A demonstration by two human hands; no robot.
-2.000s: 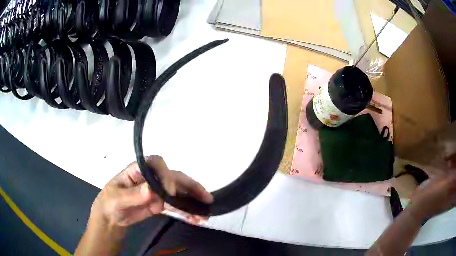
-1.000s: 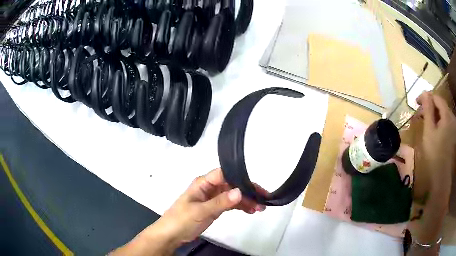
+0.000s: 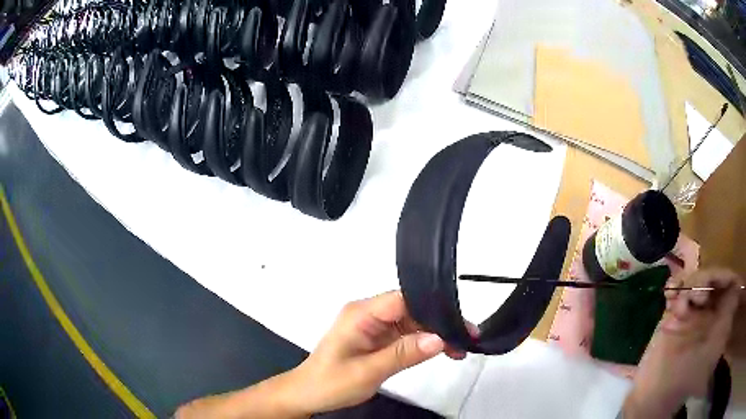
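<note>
My left hand [image 3: 372, 344] holds a wide black headband [image 3: 429, 245] upright by its lower bend, with both tips pointing to the upper right. My right hand [image 3: 702, 315], somewhat blurred at the right edge, holds a long thin dark brush [image 3: 585, 284]. Its dark tip lies over the headband's opening, near the inner edge of the broad side; whether it touches cannot be told. The jar [image 3: 630, 239] with black top and white label stands behind the brush. The dark green cloth [image 3: 628, 315] lies below it on the pink sheet [image 3: 571, 307].
Dense rows of black headbands [image 3: 245, 139] fill the upper left. Grey sheets [image 3: 507, 61] with a tan card [image 3: 589, 102] lie at the far side. A second thin stick [image 3: 699, 147] leans behind the jar. A brown box [image 3: 728, 204] is at the right edge.
My right hand has moved from behind the jar down to the right edge and brought the brush across to the headband. The view has shifted, so the headband sits further right.
</note>
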